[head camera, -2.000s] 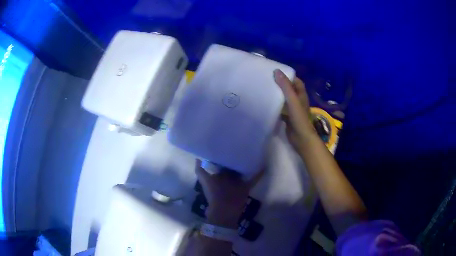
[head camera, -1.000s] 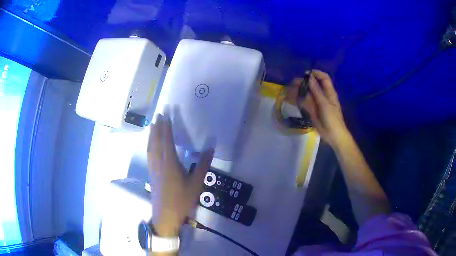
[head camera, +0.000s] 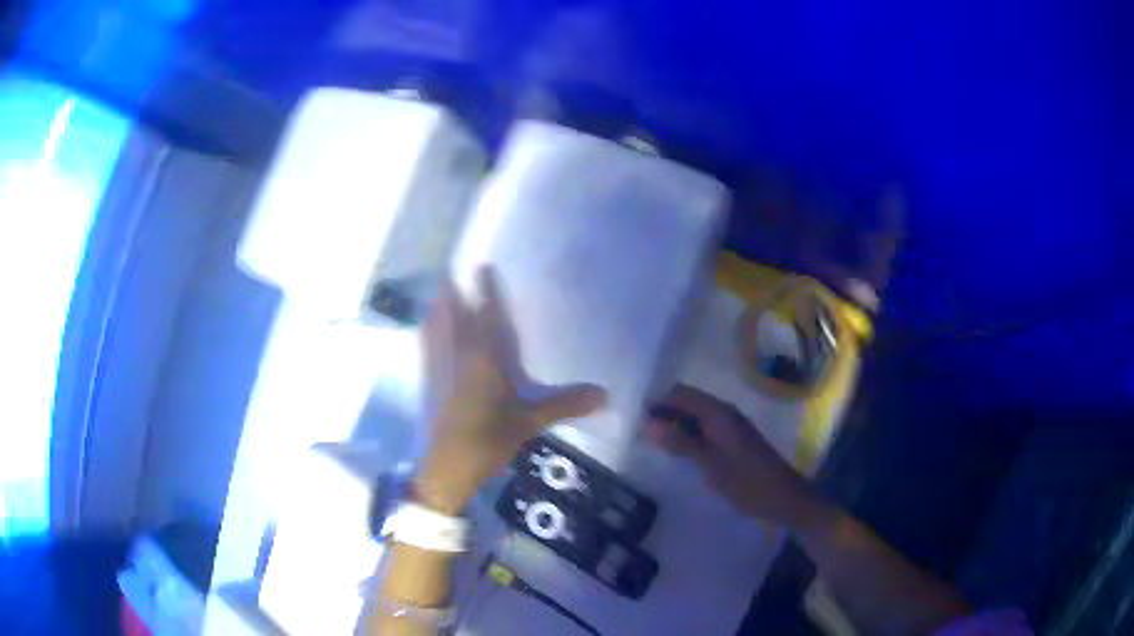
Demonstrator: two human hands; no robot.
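A white projector stands on the white table in front of me. My left hand lies with spread fingers against its near left side. My right hand is at its near right corner, fingers closed around a small black piece, blurred, perhaps a USB stick. Two black remote controls lie side by side below the projector. A thin black power cord with a yellow-marked end lies nearer to me.
A second white projector stands at the left with a black stick in its side. A third white unit is at the lower left. A yellow tape roll with small items inside lies at the table's yellow right corner. A bright screen is far left.
My right hand has moved from the tape roll back to the projector's near right corner with the small black piece. My left hand has shifted slightly along the projector. The view has shifted and blurred.
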